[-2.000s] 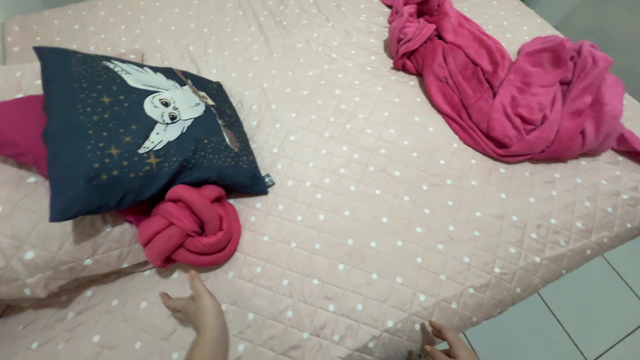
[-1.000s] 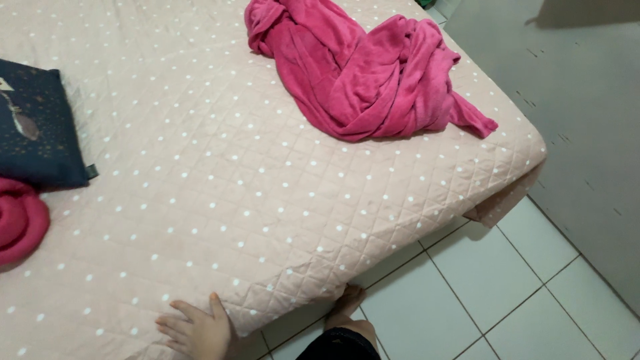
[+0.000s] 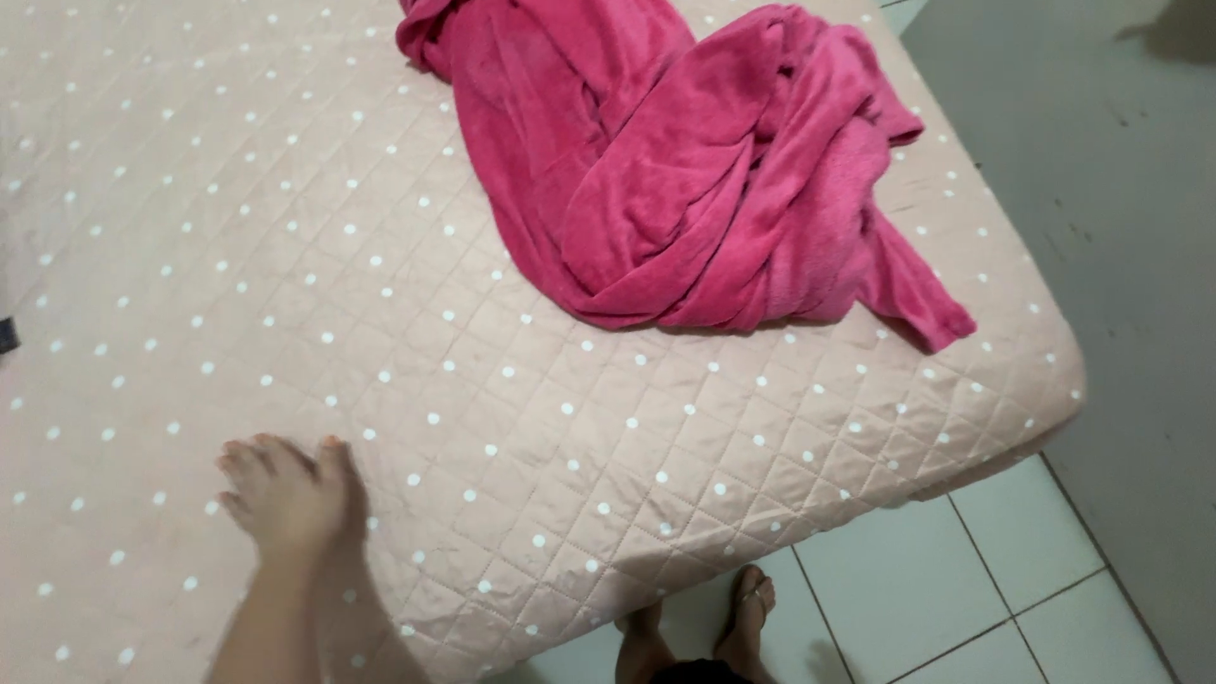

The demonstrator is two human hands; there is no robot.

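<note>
My left hand (image 3: 290, 494) rests palm down on the pale pink, white-dotted quilted cover (image 3: 494, 418) of the bed, fingers spread and holding nothing. Up and to the right of it, apart from it, a bright pink plush blanket (image 3: 665, 171) lies bunched and loosely twisted near the bed's corner. One narrow end of the blanket points toward that corner. My right hand is out of view.
A small dark tag (image 3: 8, 335) shows at the left edge. Below the bed's near edge are white floor tiles (image 3: 902, 579) and my feet, one in a sandal (image 3: 750, 598). A grey surface (image 3: 1111, 237) stands beyond the bed's right side.
The view has swung right, so the dark owl cushion and pink knotted cushion have left it. My right hand, seen at first at the lower edge, is gone from view.
</note>
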